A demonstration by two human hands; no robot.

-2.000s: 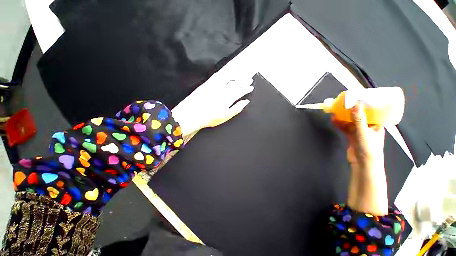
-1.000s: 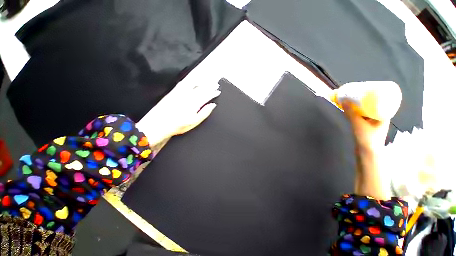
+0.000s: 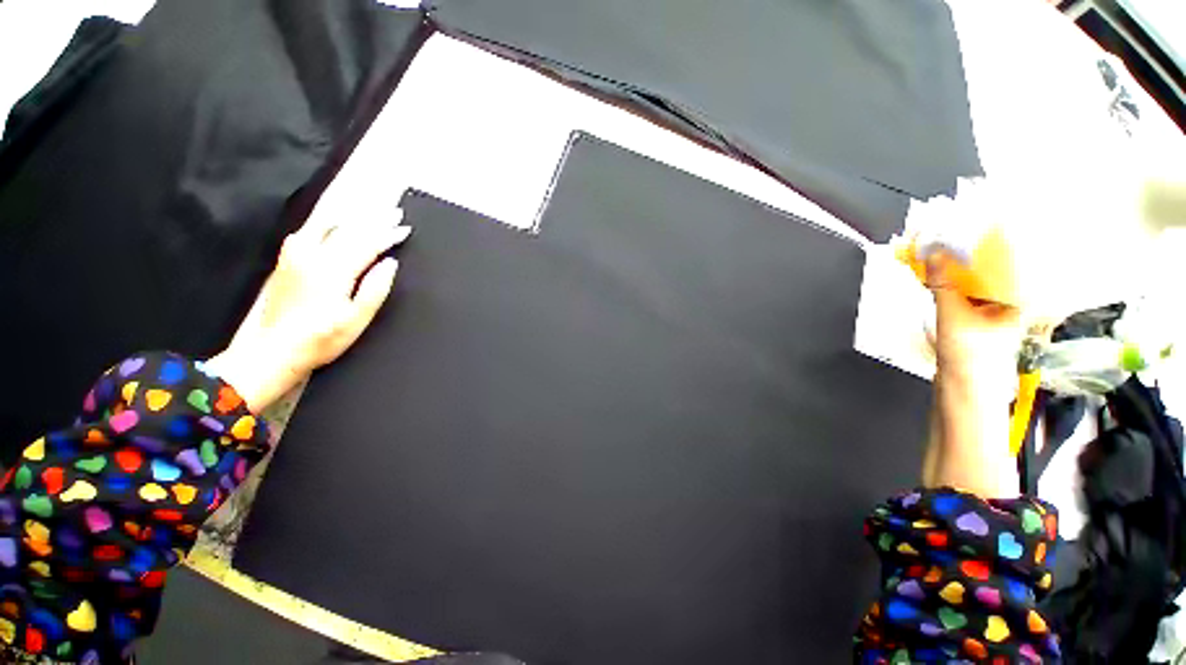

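Observation:
A large matt black panel (image 3: 585,429) with stepped corners lies flat on the white work board (image 3: 455,117). My left hand (image 3: 319,292) rests with fingers spread on the panel's upper left edge and holds nothing. My right hand (image 3: 969,318) grips the squeeze glue bottle (image 3: 985,260), with yellow-orange contents, near the panel's right stepped corner. The bottle's pale body blends into the bright background. Its nozzle tip is too washed out to tell whether it touches the panel.
Creased black pieces (image 3: 143,195) lie at left. Flatter grey-black pieces (image 3: 780,78) lie beyond the board. A yellow stick-like tool (image 3: 1025,409) and a heap of black scraps (image 3: 1119,481) are at right. The board's yellowish edge (image 3: 312,621) shows at lower left.
The view has turned and shifted right. The bottle in my right hand has moved from the inner notch along the glossy edge to the right stepped corner. My left hand has stayed on the panel edge.

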